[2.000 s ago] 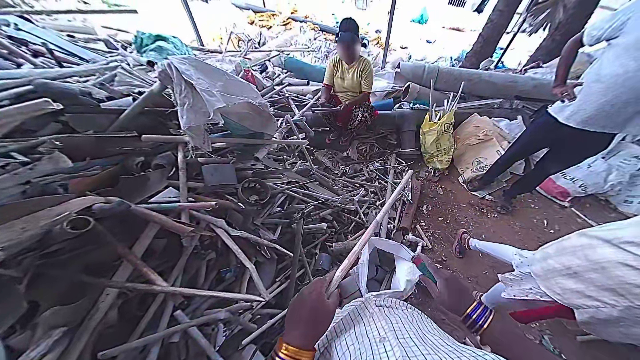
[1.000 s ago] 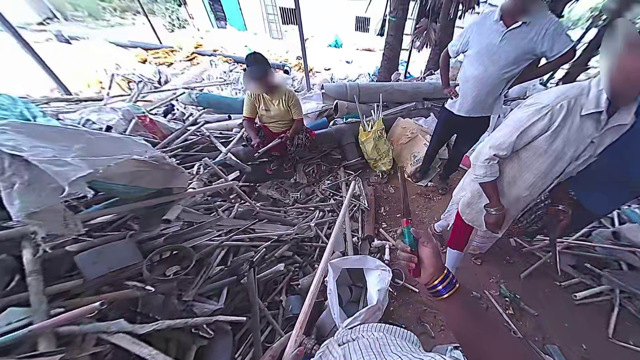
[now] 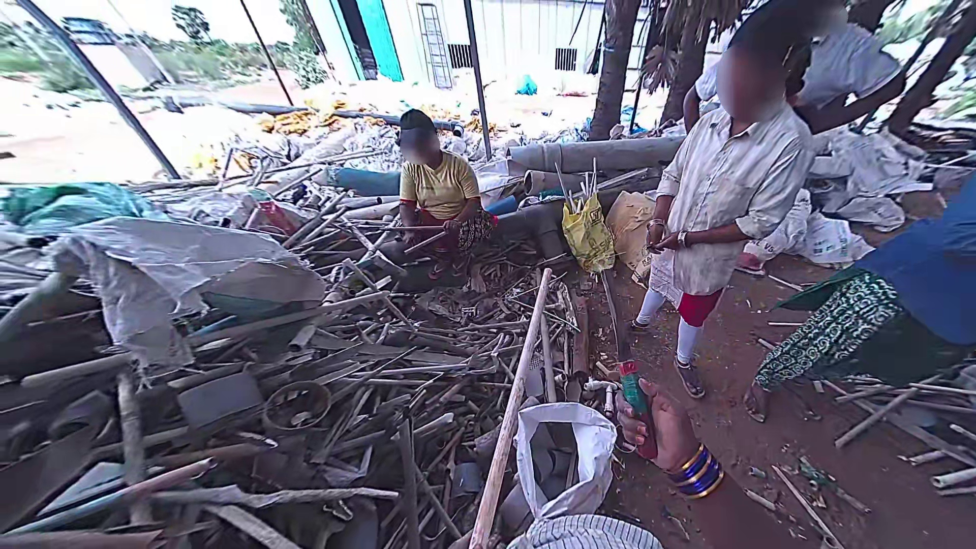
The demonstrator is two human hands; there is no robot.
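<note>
My right hand (image 3: pixel 662 428), with blue and gold bangles at the wrist, grips the red and green handle of a long thin blade (image 3: pixel 611 313) that points up and away. Left of it, a long pale pipe (image 3: pixel 512 412) slants upward over the scrap heap. My left hand is out of view, so whether it holds the pipe's lower end cannot be seen. Between pipe and right hand, an open white sack (image 3: pixel 568 457) holds grey pipe pieces. Striped cloth (image 3: pixel 587 534) shows at the bottom edge.
A heap of pipes and scrap (image 3: pixel 366 366) spreads left. A seated person (image 3: pixel 441 187) holds a stick beyond it. A yellow sack (image 3: pixel 589 232) of thin pipes stands near large grey pipes (image 3: pixel 595 155). People stand at the right; one in blue (image 3: pixel 923 282) bends near scattered pipes.
My left hand, on the pale pipe two seconds ago, has dropped out of view. My right hand has the blade raised. The view has swung upward. The person in the light shirt now stands more upright.
</note>
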